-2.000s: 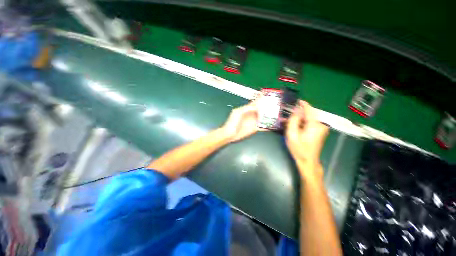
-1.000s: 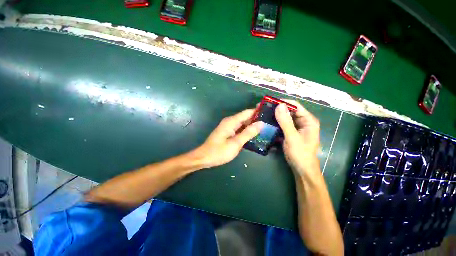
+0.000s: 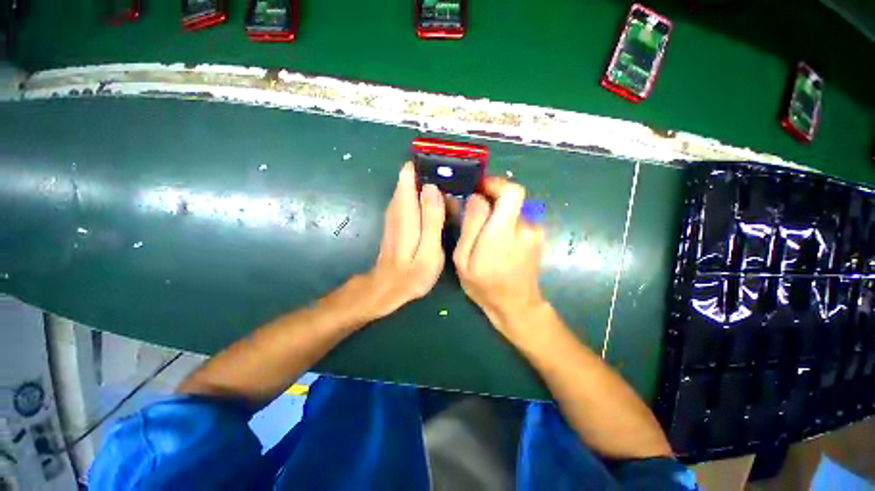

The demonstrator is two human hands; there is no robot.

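Note:
A covered phone (image 3: 449,171) with a black face and a red edge on its far side is held over the dark green bench, near the pale ledge. My left hand (image 3: 411,235) grips its left side, with the thumb on the near part of the face. My right hand (image 3: 499,240) is on its near right side with curled fingers. The near part of the phone is hidden by my fingers. A small blue piece (image 3: 532,209) shows at my right hand's fingers, slightly blurred.
A green conveyor belt (image 3: 537,58) beyond the worn whitish ledge (image 3: 355,104) carries several open phone units (image 3: 638,53). A glossy black blister tray (image 3: 768,316) lies at the right. Tiny scraps dot the bench (image 3: 240,297). Brown cardboard (image 3: 859,443) shows at the lower right.
Both hands and the phone have moved left. The phone is now seen more tilted, with its red far edge facing me. The blue piece has come into view. The belt phones stand elsewhere in view.

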